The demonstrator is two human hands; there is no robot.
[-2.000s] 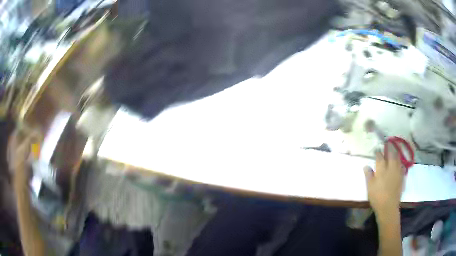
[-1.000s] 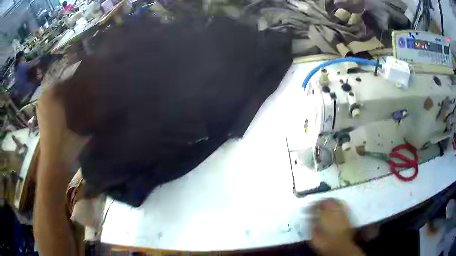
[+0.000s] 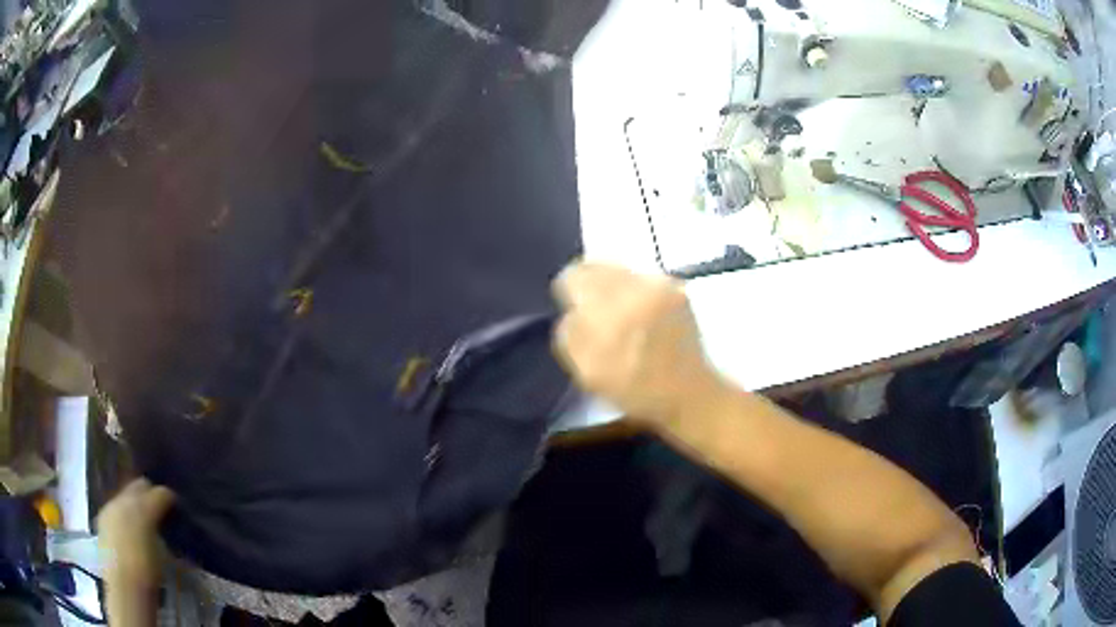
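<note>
Dark denim trousers [image 3: 367,245] lie spread over the left and middle of the table and hang over its front edge. Short yellow thread marks and a long seam line show on them. A whitish frayed edge shows at their lower right. My left hand [image 3: 135,521] is at their lower left corner, low in the picture, closed on the cloth. My right hand [image 3: 624,337] is closed on their right edge near the table front, fingertips partly hidden.
Red-handled scissors [image 3: 940,216] lie on the bed of the cream sewing machine [image 3: 887,123] at the right. The white table [image 3: 796,319] has a brown front edge. A white fan [image 3: 1093,521] stands at the far right, with bundled material at the upper left.
The trousers have come nearer and now hang over the front edge. My right hand has moved left from bare table onto the cloth. My left hand has moved down to the lower corner.
</note>
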